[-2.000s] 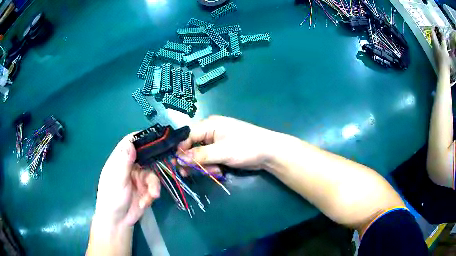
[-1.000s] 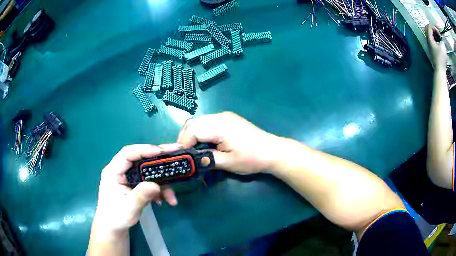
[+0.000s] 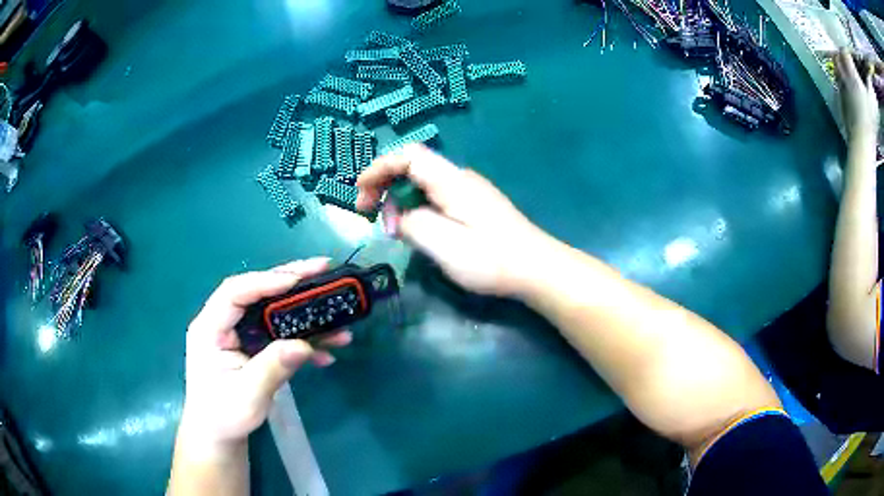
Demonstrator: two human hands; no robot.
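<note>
A black connector housing with an orange-red seal ring faces me, its face showing rows of pale dots. My left hand grips its left end with the thumb below and fingers above. My right hand is off the housing, above and to its right, at the near edge of the pile of green perforated retainers. Its fingers are curled and slightly blurred, with the fingertips apart and no part visible between them. The wires behind the housing are mostly hidden.
Wired connectors lie at the left and far right. A black round part is at the top edge. A pale strip lies near my left wrist. Another person's arm is at the right edge. Dark parts sit upper left.
The housing has turned from wires toward me to its face toward me. My right hand has let go of it and moved up to the retainer pile.
</note>
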